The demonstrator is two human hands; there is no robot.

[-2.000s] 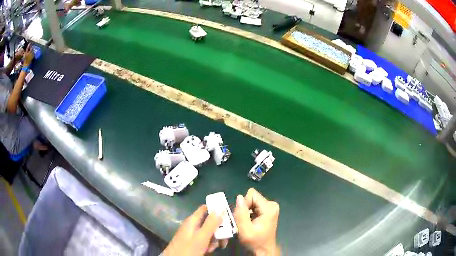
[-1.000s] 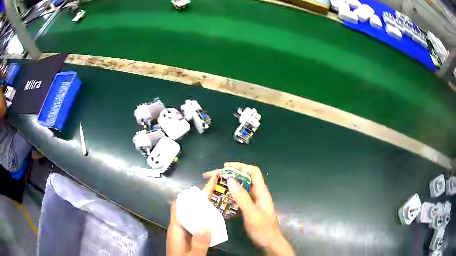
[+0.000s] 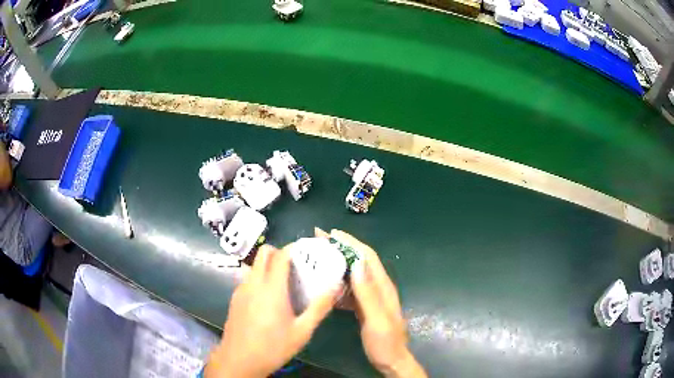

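Observation:
My left hand [image 3: 262, 314] holds a white socket cover [image 3: 315, 267] with its slotted face up. My right hand [image 3: 378, 310] holds an inner assembly with a green circuit board [image 3: 344, 253] against the cover's right side. The two parts touch; the fit between them is hidden by the fingers and blurred. Beyond my hands lies a pile of inner assemblies, some with white slotted faces [image 3: 256, 186]. A single inner assembly [image 3: 364, 186] lies apart to the right of the pile.
A blue parts bin [image 3: 89, 160], a black mat [image 3: 52, 140] and a slim stick [image 3: 126, 212] are at left. A lined tote [image 3: 96, 325] stands at lower left. White adapter parts [image 3: 611, 303] lie at right. A pale edge strip [image 3: 347, 131] borders the green conveyor [image 3: 414, 81]. Another person's arm shows far left.
The cover, earlier tilted and apart from the circuit board in my right hand, has turned slotted face up and now meets the board. The view has shifted only slightly since one second ago.

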